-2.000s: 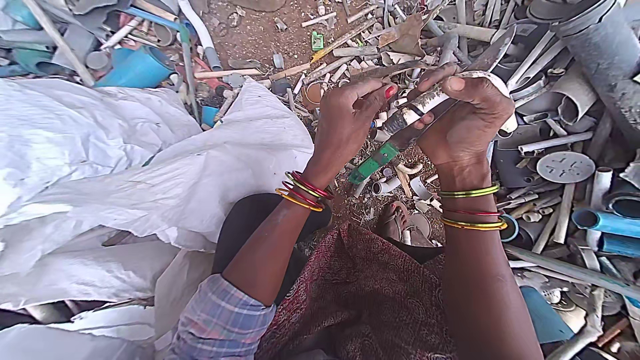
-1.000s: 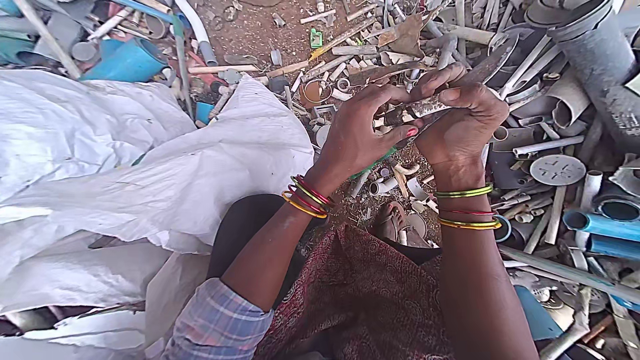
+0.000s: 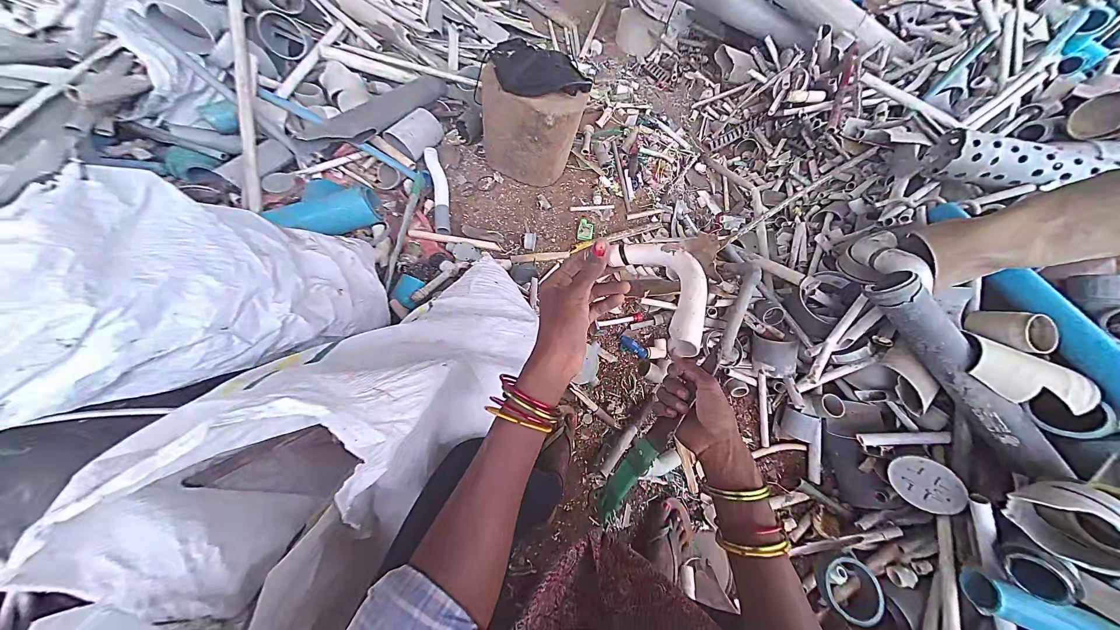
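A white curved plastic pipe (image 3: pixel 691 293) with a dark ring near one end is held up at that end by my left hand (image 3: pixel 577 306). My right hand (image 3: pixel 704 407) is curled just below the pipe's lower opening; whether it grips the pipe or something dark beside its fingers cannot be told. A green object (image 3: pixel 628 481), perhaps a wrapped handle, slants down and left below my right hand. Both wrists carry bangles.
White sacks (image 3: pixel 289 420) lie at left. Plastic pipe scraps (image 3: pixel 954 376) are heaped at right and at upper left. A brown stump-like block (image 3: pixel 534 127) topped with dark cloth stands ahead. A perforated white pipe (image 3: pixel 1032 157) lies at upper right.
My hands were close together over a blade and a pale piece; now they are apart, the left one at the curved pipe and the right one lower. The view has tilted up.
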